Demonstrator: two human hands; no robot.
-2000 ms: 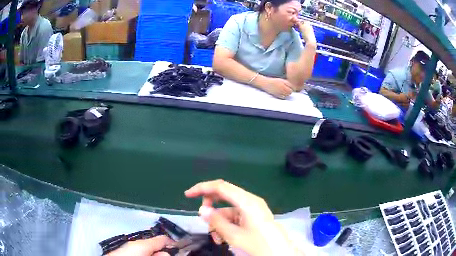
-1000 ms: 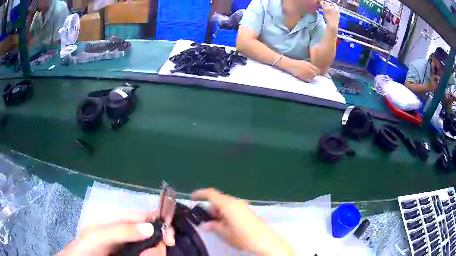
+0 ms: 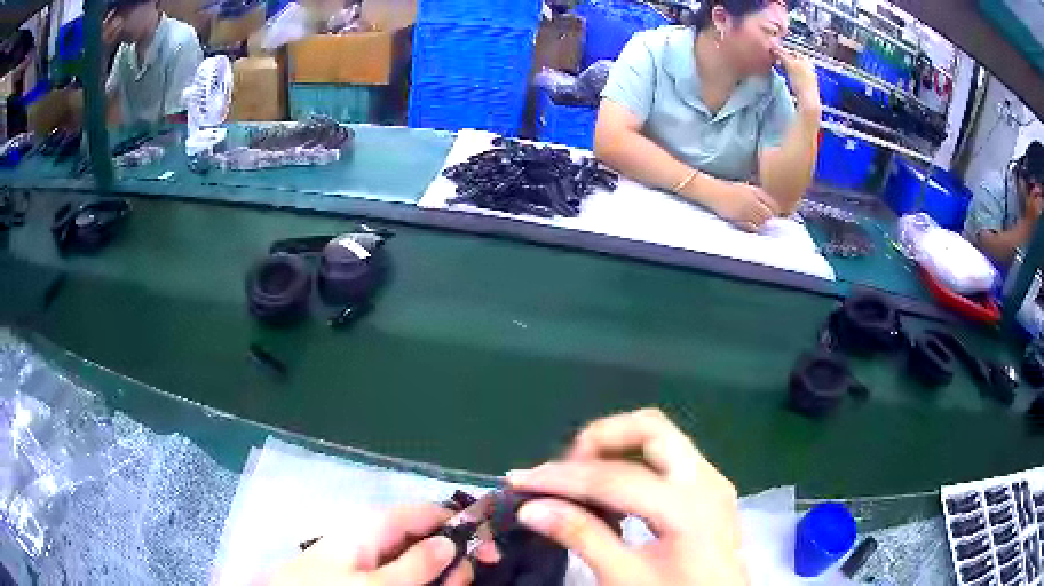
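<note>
A black headphone part (image 3: 532, 561) is held low over the white sheet (image 3: 286, 504) at the near edge. My left hand (image 3: 395, 549) grips its left side with thumb and fingers. My right hand (image 3: 641, 504) pinches a small dark piece at its top, close against my left fingertips. The fingers hide most of the part, and its lower end is cut off by the picture's bottom edge.
A green conveyor belt (image 3: 458, 366) crosses ahead with headphones (image 3: 281, 286) on it. A blue cup (image 3: 824, 538) and a sheet of black curved parts (image 3: 996, 532) are at right. Bubble wrap (image 3: 69, 458) lies left. A person (image 3: 710, 115) sits opposite beside a black parts pile (image 3: 527, 177).
My right hand has come in to meet my left at the headphone part. The brownish upright strip seen at my left hand a second ago no longer stands up. The view has shifted.
</note>
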